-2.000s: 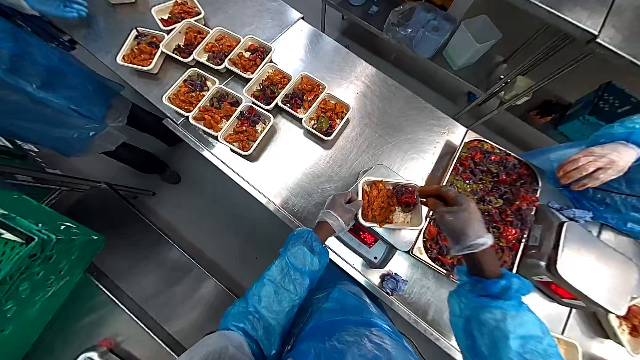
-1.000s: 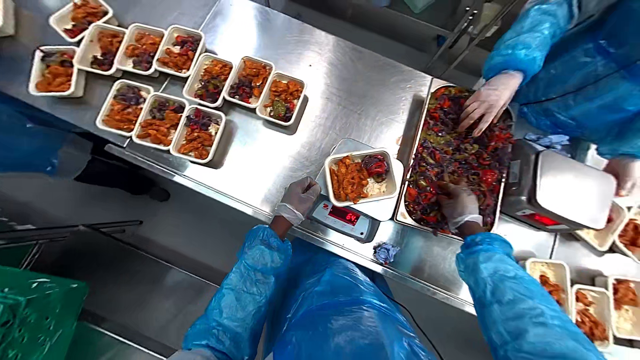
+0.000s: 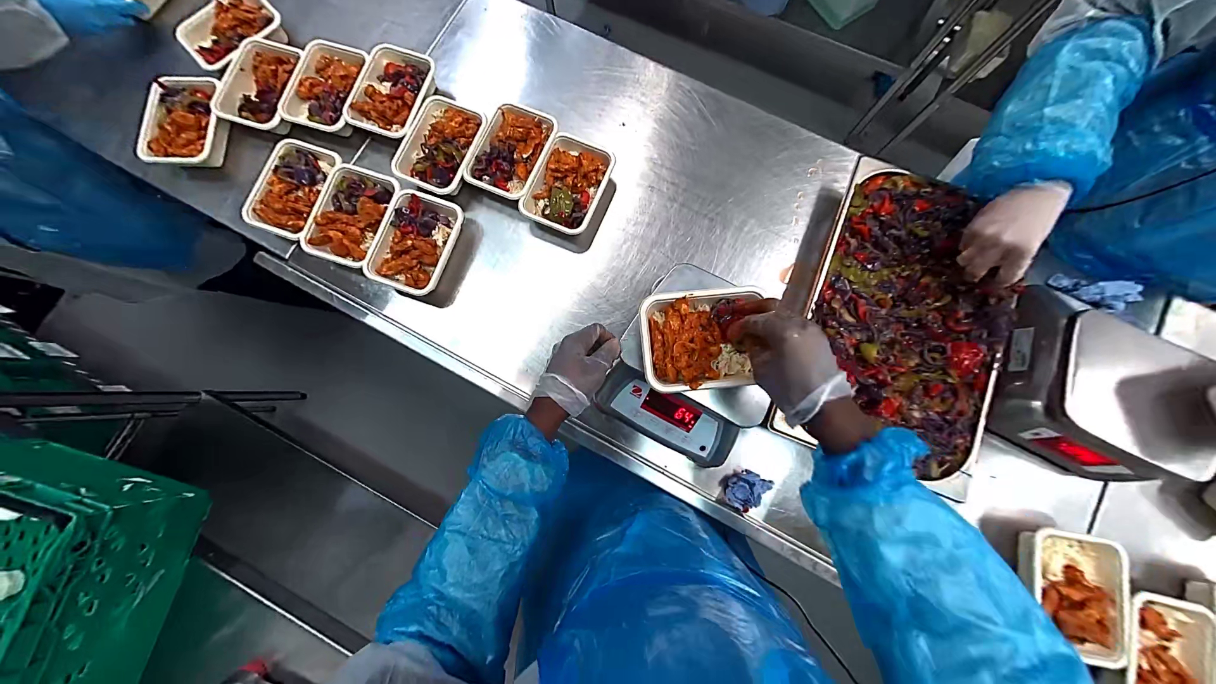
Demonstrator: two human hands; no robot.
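A white food tray (image 3: 698, 380) with sauced meat, rice and some vegetables rests on an Ohaus digital scale (image 3: 708, 442). My gloved right hand (image 3: 788, 359) is over the tray's right side, its fingertips on the dark red vegetables; whether they still grip any is hidden. My gloved left hand (image 3: 578, 366) rests at the scale's left edge, fingers curled, with nothing visible in it. Right of the scale lies a large metal pan (image 3: 978, 418) of mixed cooked vegetables. A co-worker's gloved hand (image 3: 1016, 233) reaches into its far side.
Several filled trays (image 3: 413, 242) stand at the left of the steel table (image 3: 665, 171). A second scale (image 3: 1140, 380) is right of the pan, with more trays (image 3: 1083, 594) below. A crumpled blue cloth (image 3: 746, 489) lies near the front edge. Green crates (image 3: 104, 560) stand lower left.
My right hand was in the vegetable pan one second ago and is now over the tray on the scale. My left hand stays beside the scale. The co-worker's hand remains at the pan.
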